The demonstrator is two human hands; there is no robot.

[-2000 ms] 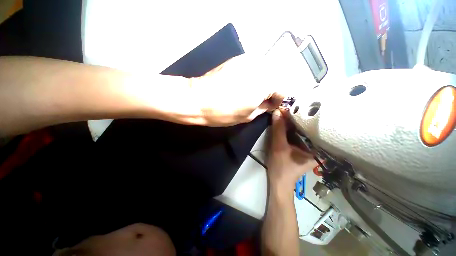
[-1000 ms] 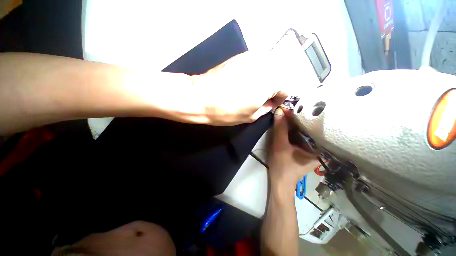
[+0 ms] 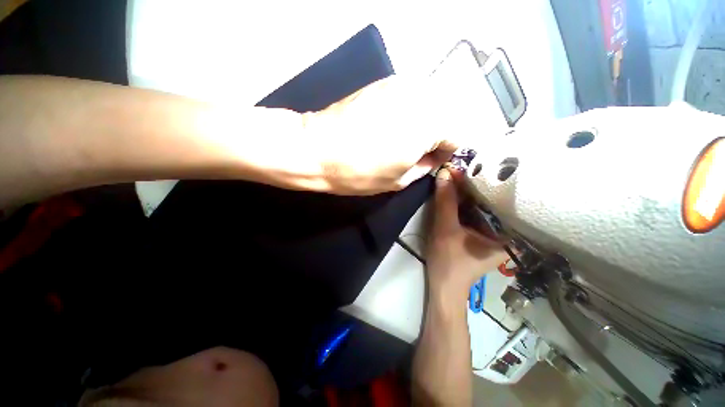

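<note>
Black cloth (image 3: pixel 270 246) spreads over the lap and table and narrows to the needle area, with a folded-looking strip above my left arm. My left hand (image 3: pixel 366 147) reaches in from the left, brightly overexposed, with its fingertips pinching the cloth edge by the presser foot (image 3: pixel 461 160). My right hand (image 3: pixel 451 230) comes from below, its thumb on the cloth edge just beside the left fingertips and its other fingers spread under the machine head (image 3: pixel 604 183). The needle and the stitch line cannot be made out.
Blue-handled snips (image 3: pixel 477 294) lie on the machine bed right of my right wrist, near a red-orange loop (image 3: pixel 506 267). A white framed part (image 3: pixel 505 87) stands behind the foot. The white table (image 3: pixel 238 48) extends behind. A shiny blue object (image 3: pixel 335 343) shows below.
The cloth strip above my left arm and my left forearm have shifted slightly upward in view. Both hands keep their hold by the foot.
</note>
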